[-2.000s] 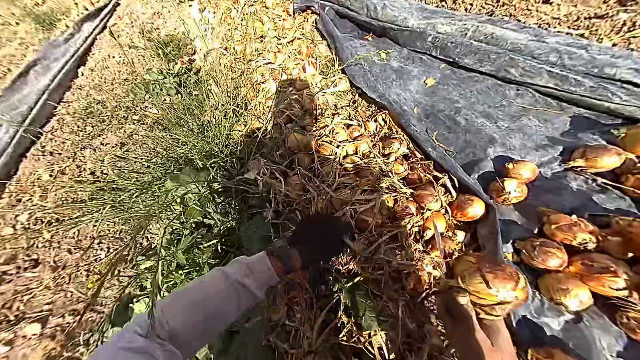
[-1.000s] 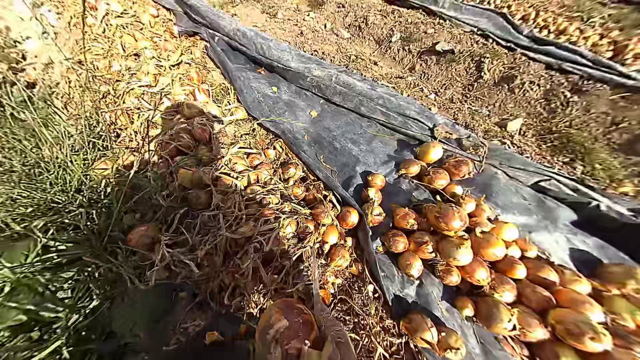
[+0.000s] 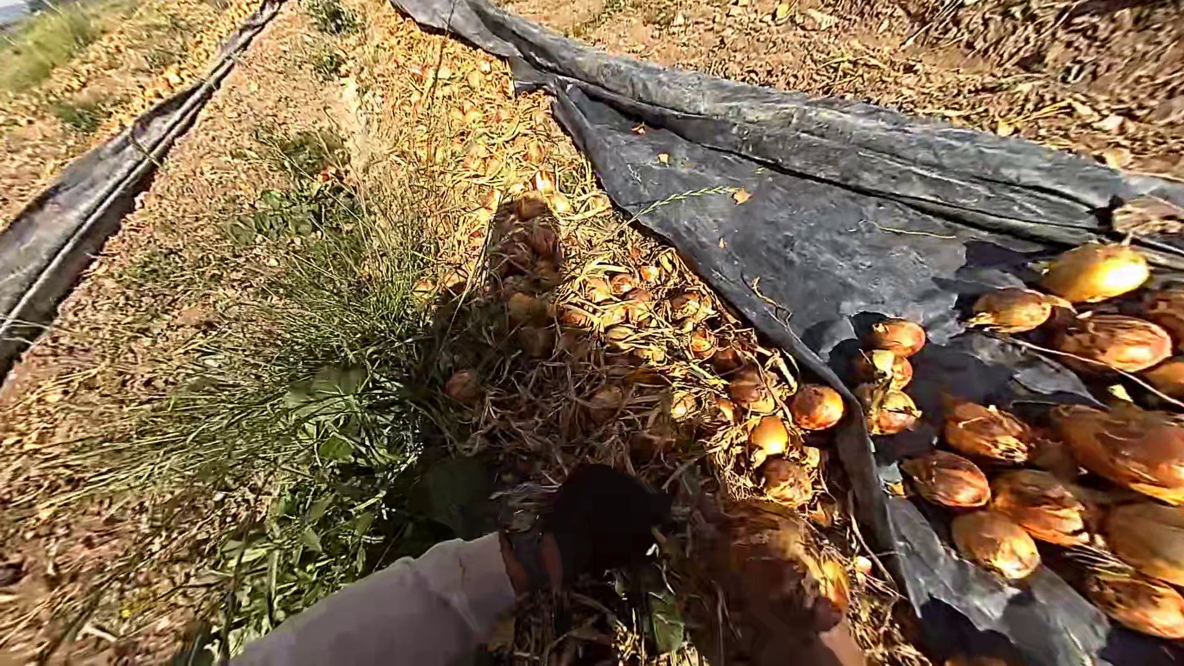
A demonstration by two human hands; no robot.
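Observation:
My left hand (image 3: 601,523), in a dark glove below a pale sleeve, is low in the middle over dry onion tops, deep in shadow; its fingers and anything in them cannot be made out. Just right of it, my right hand (image 3: 814,624) is blurred at the bottom edge, with a large brown onion (image 3: 763,546) at its fingers. Onions (image 3: 638,310) lie among dry stalks ahead of both hands. A pile of onions (image 3: 1041,504) rests on the dark sheet (image 3: 786,231) at the right.
Green weeds and grass (image 3: 342,398) grow along the left side of the row. Another dark sheet (image 3: 102,185) runs along the far left. Dry soil (image 3: 832,55) with plant litter lies beyond the right sheet.
The right hand, over the sheet's edge with an onion two seconds ago, is now nearer the left hand. The view swung right and then back.

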